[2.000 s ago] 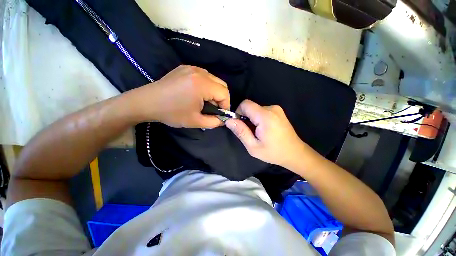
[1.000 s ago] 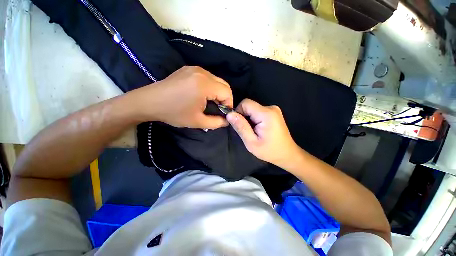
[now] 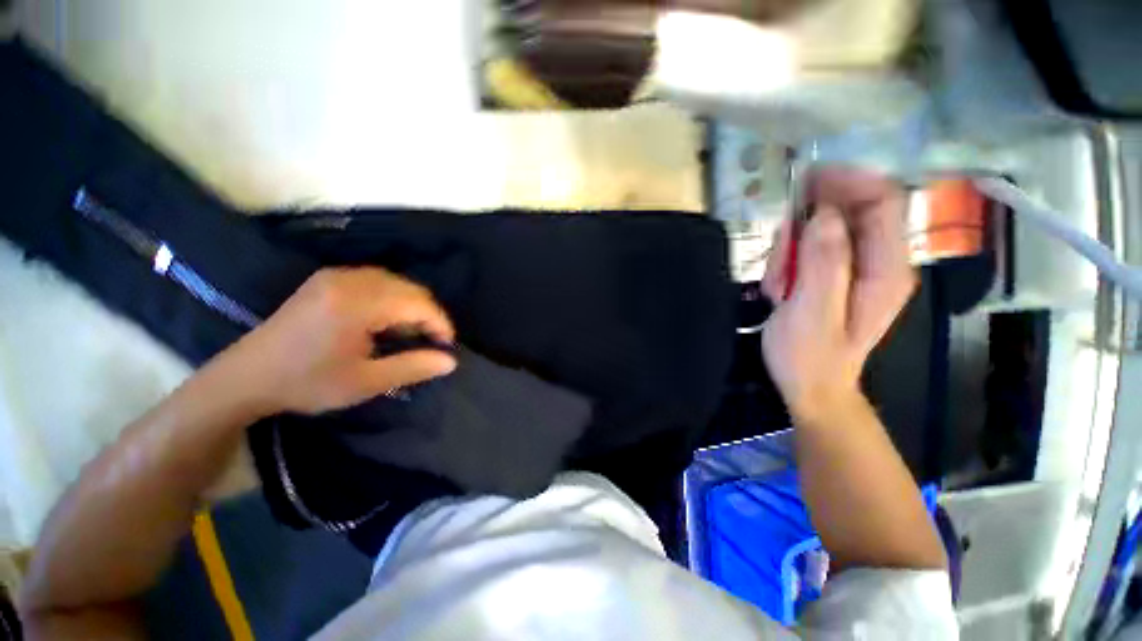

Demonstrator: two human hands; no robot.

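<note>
The black fabric workpiece [image 3: 589, 288] lies across the table edge and my lap. A silvery zipper [image 3: 207, 289] with a pale pull runs along its left part. My left hand [image 3: 357, 341] pinches a fold of the black fabric between thumb and fingers. A dark grey smoother piece [image 3: 501, 426] hangs from that hold. My right hand [image 3: 842, 282] is off the fabric, at the machine base on the right, blurred. A thin red-handled tool [image 3: 792, 259], possibly thread snips, shows at its fingers; whether it is gripped is unclear.
The pale worn table [image 3: 376, 138] lies behind the fabric. The blurred machine head [image 3: 802, 56] and a brown part [image 3: 582, 50] are at the top. An orange-red block [image 3: 952, 219] is right of my right hand. A blue bin [image 3: 751, 532] is beside my lap.
My right hand has left the fabric fold and moved right to the machine base. My left hand still pinches the fabric. The view has shifted right, so the fabric appears farther left.
</note>
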